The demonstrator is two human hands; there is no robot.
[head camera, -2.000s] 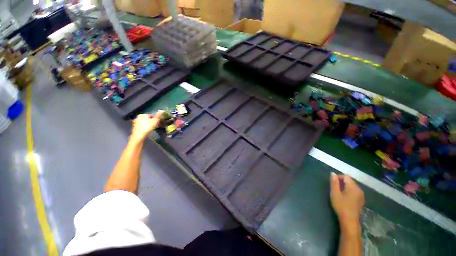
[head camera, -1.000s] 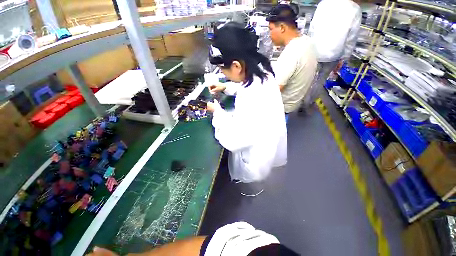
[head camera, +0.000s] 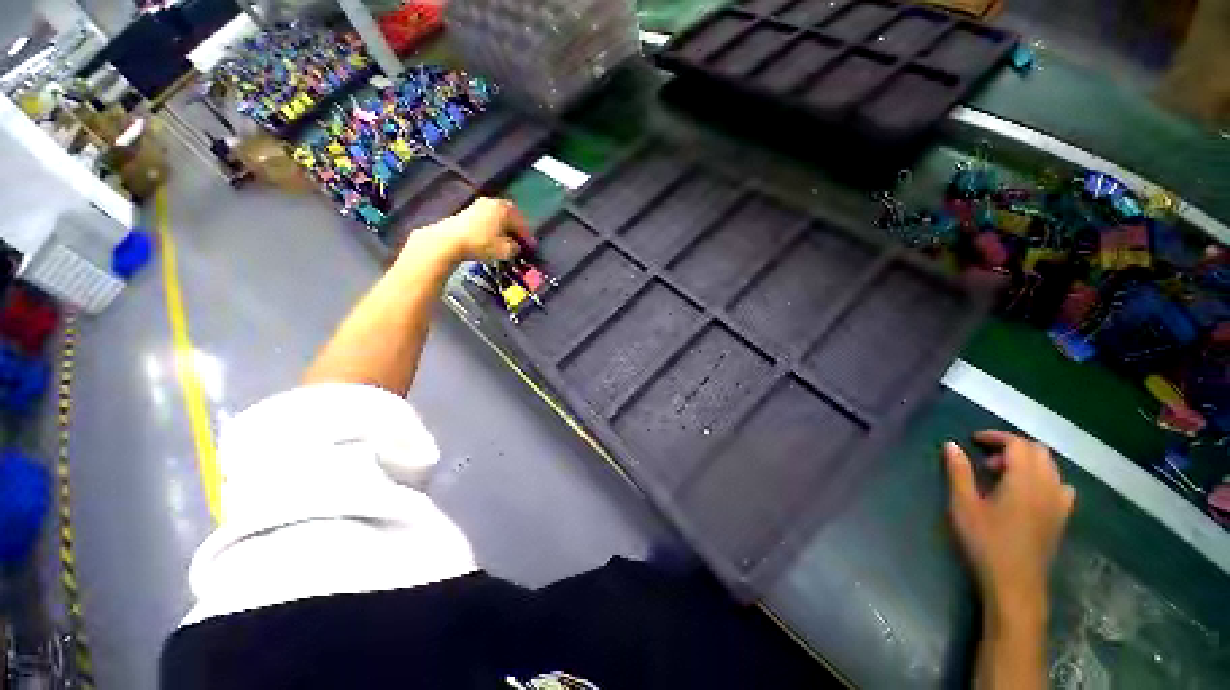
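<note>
The large black compartment tray lies on the green bench, its visible pockets mostly bare. Several clipped dark units with pink and yellow clips stand at its left end. My left hand reaches over them, fingers curled down; its fingertips are partly hidden, so whether they grip a unit cannot be told. My right hand hovers over the bench right of the tray, thumb and fingers apart, with nothing visible in it. A large heap of coloured binder clips lies beyond the pale metal strip.
Another black tray stands behind. A tray at far left carries many clipped units. A clear tray stack stands beside it. The bench edge and grey floor lie at left.
The view has swung back from the coworkers and shelves to the tray. Compared with the oldest frame, my right hand's fingers have spread and the dark piece in them no longer shows.
</note>
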